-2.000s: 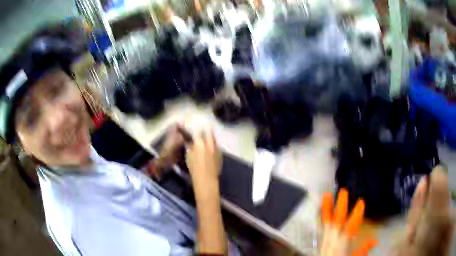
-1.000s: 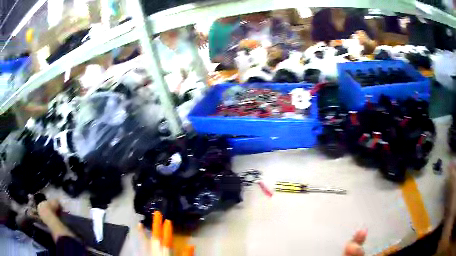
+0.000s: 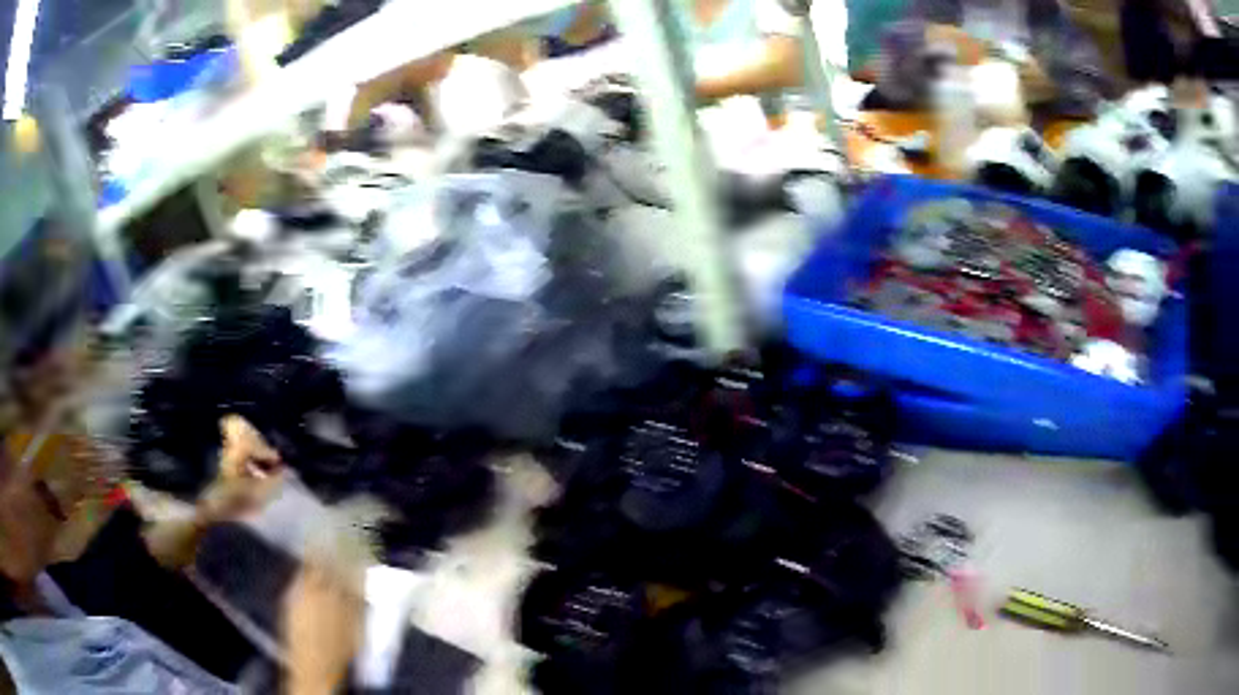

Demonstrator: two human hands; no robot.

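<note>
Neither of my hands is in view. Nearest in front of me is a heap of black camera housings [image 3: 666, 468], blurred, some showing round faces. To its right on the white bench lies an LED board [image 3: 938, 539] with a red lead [image 3: 967, 599]. A screwdriver [image 3: 1044, 610] with a yellow-and-black handle lies beside it, its shaft pointing right.
A blue bin [image 3: 951, 348] holds silver, white and red pieces behind the housings. A pale upright post [image 3: 686, 190] stands behind the heap. A translucent plastic bag [image 3: 462, 272] lies left of it. A coworker's forearm [image 3: 322, 611] and hand [image 3: 245, 455] are at the left.
The view has swung left since one second ago, so the bin, housings and screwdriver sit further right in the picture. My orange-cotted fingers and my other fingertips have left the picture.
</note>
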